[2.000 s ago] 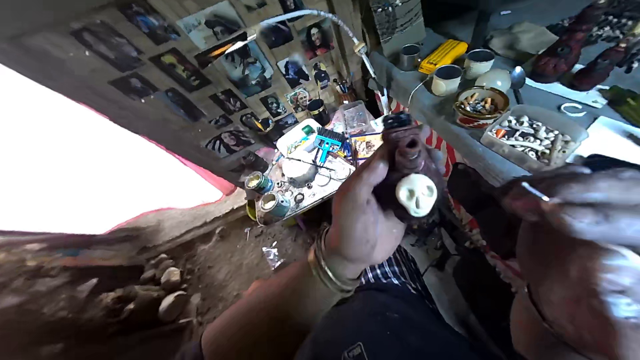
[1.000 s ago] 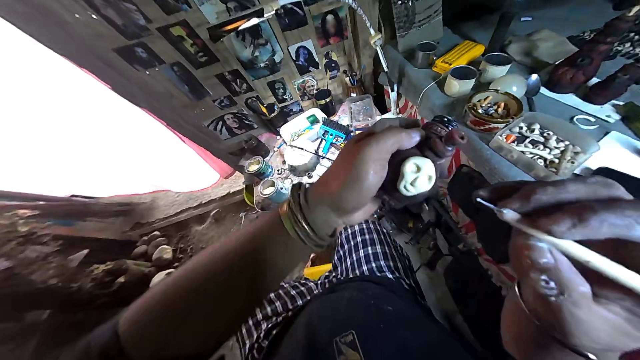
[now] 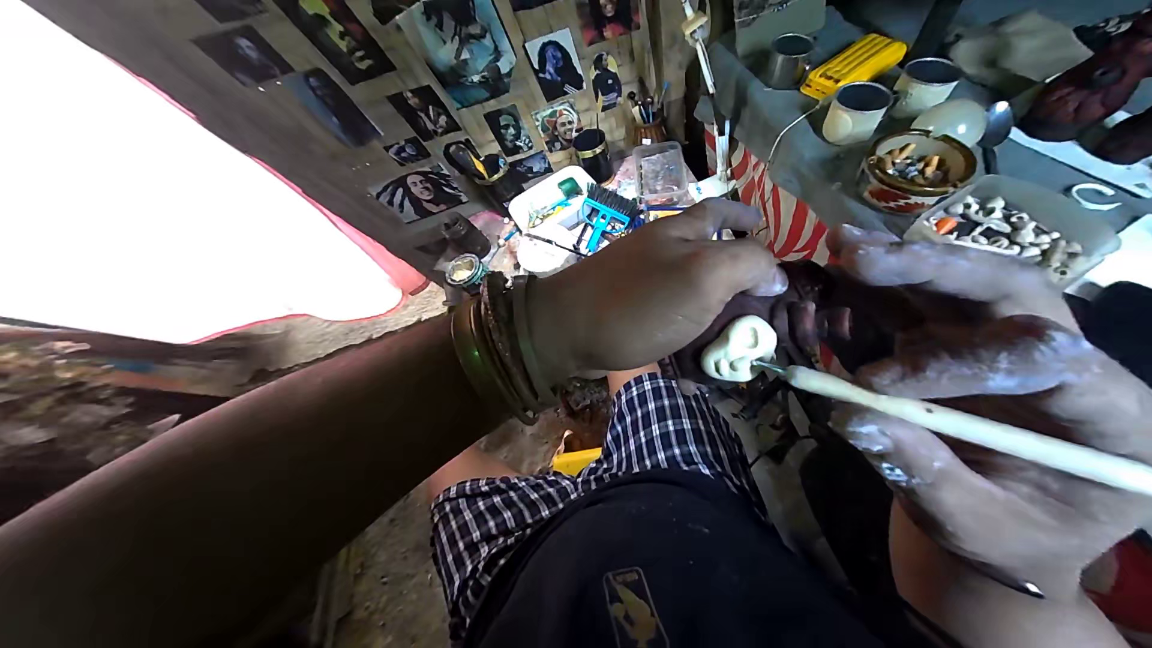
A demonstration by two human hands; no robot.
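My left hand, with bangles on its wrist, grips a dark reddish-brown carved figure. On the figure's near side sits a small cream skull-like face with hollowed eye sockets. My right hand holds a slim pale-handled tool with a thin metal tip. That tip meets the lower right part of the cream face. Part of the figure is hidden behind the fingers of both hands.
A small table at the back bears a white tray and a blue brush. On the grey bench at right are enamel mugs, a bowl of cigarette butts and a plastic tub of small pale pieces. Pictures cover the wall.
My right hand has come in from the right with the tool, whose tip now touches the cream face. The figure has been turned in my left hand.
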